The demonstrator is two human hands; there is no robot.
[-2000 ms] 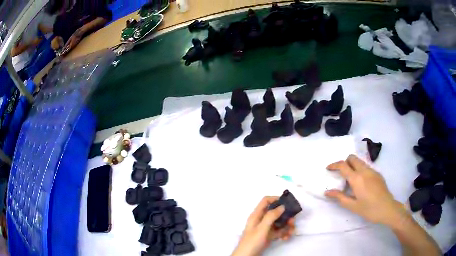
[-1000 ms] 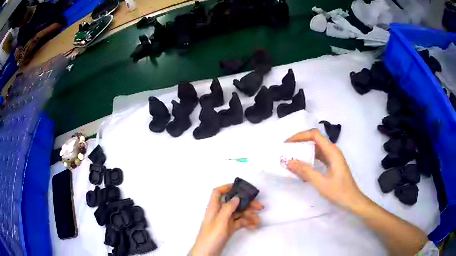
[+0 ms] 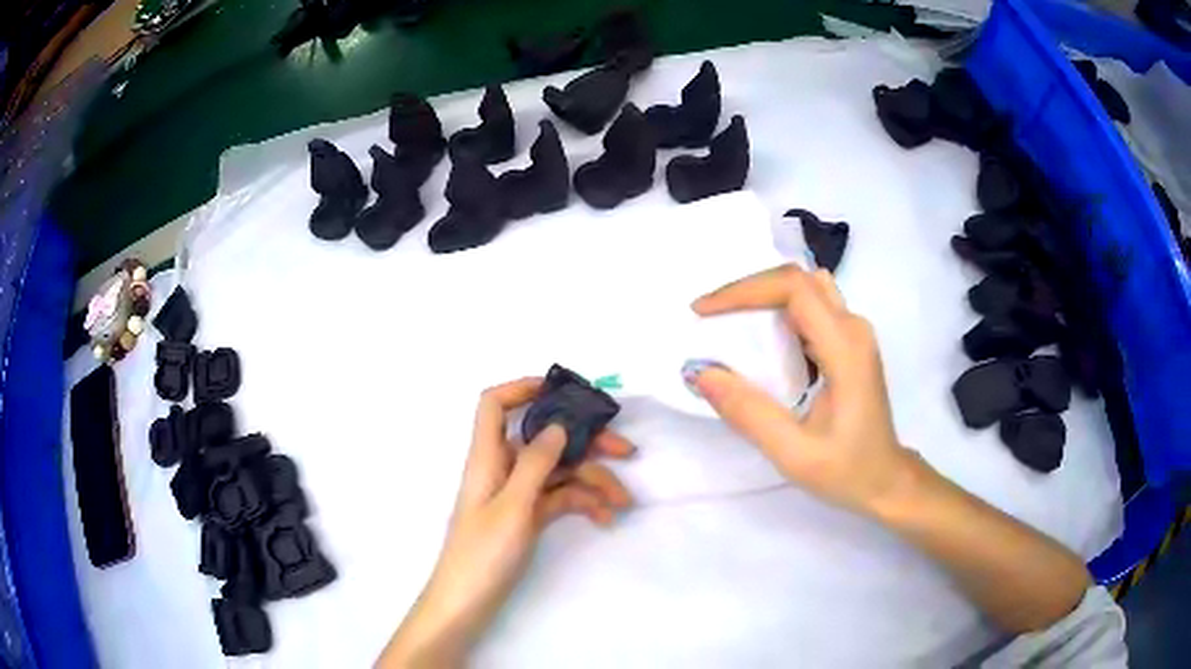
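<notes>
My left hand [image 3: 523, 457] grips a squarish matt black part [image 3: 570, 413] between thumb and fingers, low in the middle. My right hand [image 3: 823, 392] is to its right, thumb and fingers around a white glue bottle [image 3: 745, 342] that almost merges with the white sheet. Its teal dispensing needle hub [image 3: 607, 383] is right at the upper right edge of the held part. The needle point is hidden by or lost against the part, so I cannot tell if it touches. A small pointed black piece [image 3: 822, 239] lies above my right hand.
White sheet [image 3: 392, 314] underneath. Joined black pieces [image 3: 614, 160] stand in rows at the far edge. Squarish parts [image 3: 242, 497] lie piled left, beside a phone [image 3: 99, 467] and beaded ornament [image 3: 118, 311]. Rounded black parts [image 3: 1012, 314] lie right, by a blue bin [image 3: 1123, 261]. Another blue bin [image 3: 42, 431] is at left.
The view has shifted, so the bench items sit higher and further left. The bottle's needle and the held part have come together; a gap showed between them before. Both hands keep their hold.
</notes>
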